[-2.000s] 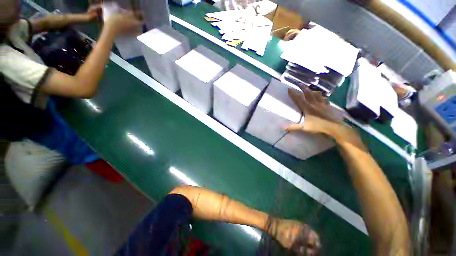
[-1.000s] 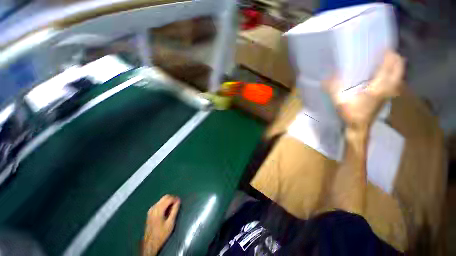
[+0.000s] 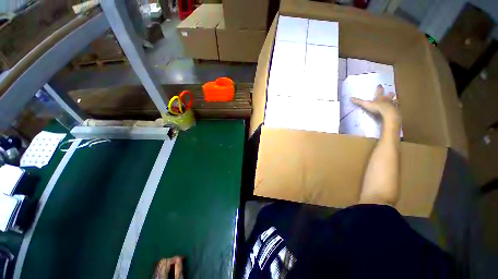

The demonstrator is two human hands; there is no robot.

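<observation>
The brown shipping carton (image 3: 316, 163) stands open at the right of the belt, its near flap folded outward. White product boxes (image 3: 303, 71) fill its left side in rows. More white boxes lie lower on the right side. My right hand (image 3: 379, 103) is inside the carton, fingers spread, resting on a white box (image 3: 357, 117) there; it does not grip around it. My left hand (image 3: 170, 267) is small at the bottom edge over the green belt, partly cut off, with fingers curled; no object shows in it.
The green conveyor belt (image 3: 207, 180) runs on the left. At its end are a tool holder with scissors (image 3: 185, 117) and an orange tape dispenser (image 3: 219, 90) on flat cartons (image 3: 245, 101). A metal frame post (image 3: 134, 54) rises there. Stacked cartons (image 3: 240, 43) stand behind. White pieces (image 3: 41, 149) lie far left.
My view has turned from the row of boxes on the belt to the carton. My right hand has lowered from above the carton, where it held white boxes, and its fingers are now spread.
</observation>
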